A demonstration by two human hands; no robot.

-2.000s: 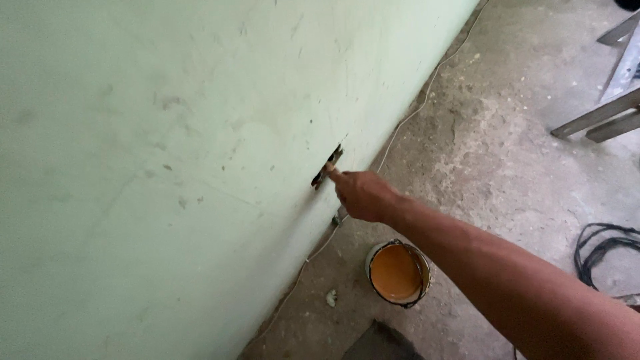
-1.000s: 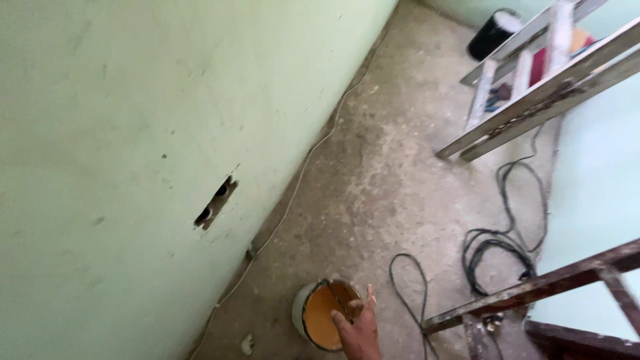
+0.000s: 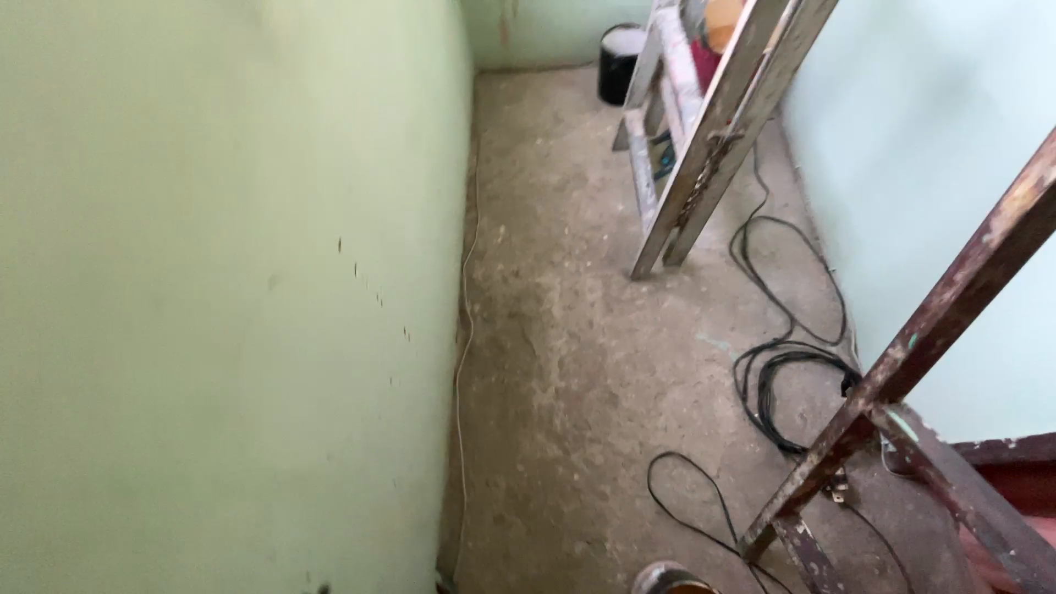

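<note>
Neither my left hand nor my right hand shows in the head view. At the bottom edge, right of the middle, the rim of a paint bucket [image 3: 670,577] is just visible, with an orange-brown tone inside; the rest of it is cut off. The pale green wall [image 3: 231,313] fills the left side and bears a few small dark marks. A thin white cable [image 3: 462,396] runs along the foot of this wall.
A paint-stained ladder [image 3: 701,157] stands at the upper right, with a black bucket [image 3: 617,70] behind it. Coiled black cable [image 3: 767,396] lies on the concrete floor [image 3: 561,330]. A worn brown frame [image 3: 924,330] slants across the lower right.
The hand near the bucket one second ago is out of view. The view has swung along the floor, so the slot in the wall is no longer seen.
</note>
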